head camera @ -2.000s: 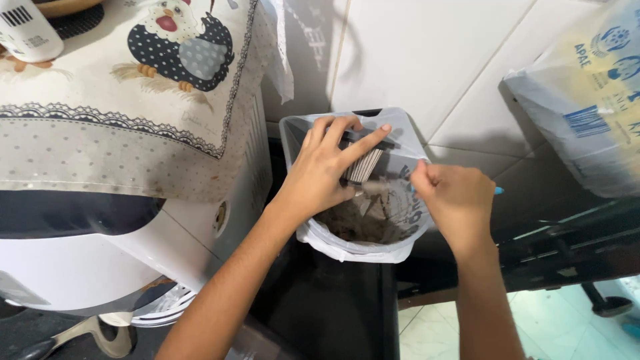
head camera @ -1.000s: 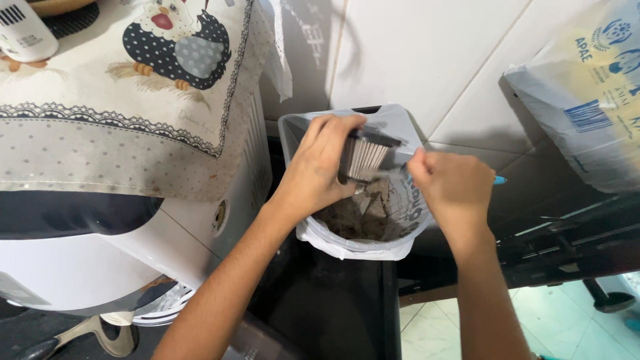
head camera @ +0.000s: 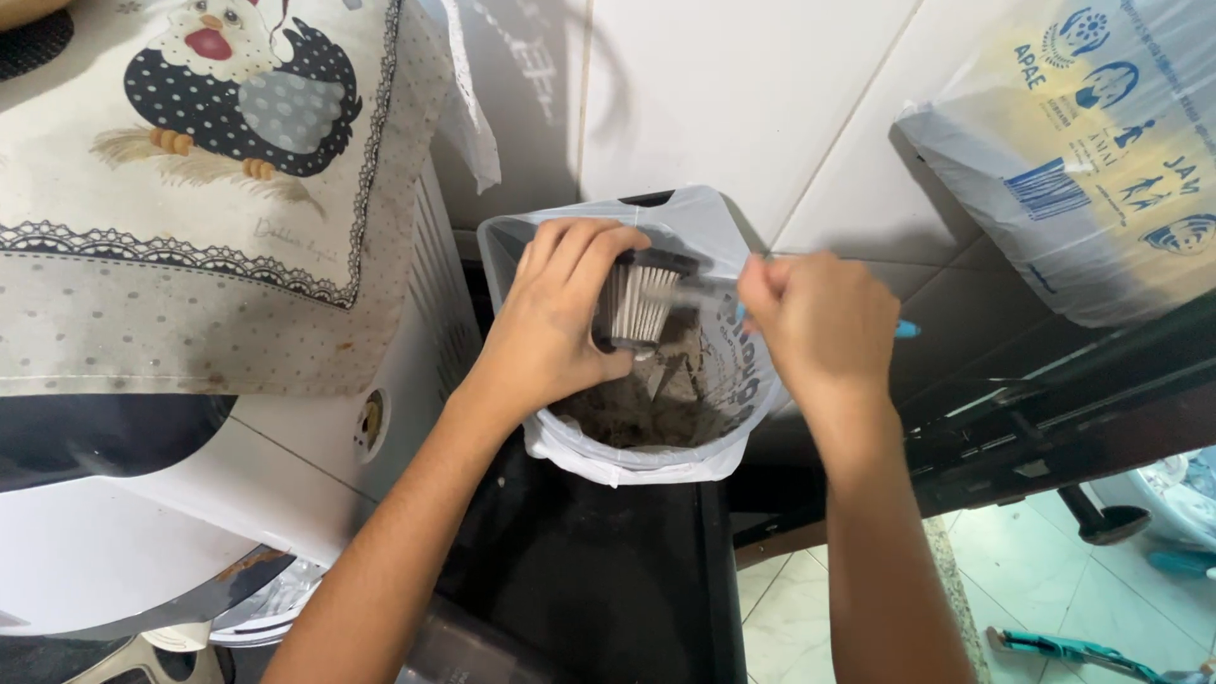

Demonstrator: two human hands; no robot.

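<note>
A pleated filter with dark end rims is held in my left hand, tilted above a bin lined with a white plastic bag. My right hand grips a slim tool with a blue handle, whose tip end is blurred against the pleats; it looks like a brush, though its kind cannot be told for certain. Under the filter, grey dust and dirty scraps lie inside the bin.
At left stands a white appliance covered by a cloth with a hen print. Behind is a tiled wall, with a printed plastic bag at upper right. A black surface lies below the bin.
The filter has turned in my left hand, and its pleats face more toward my right hand than two seconds ago. My right hand stays beside it with the blue-handled tool.
</note>
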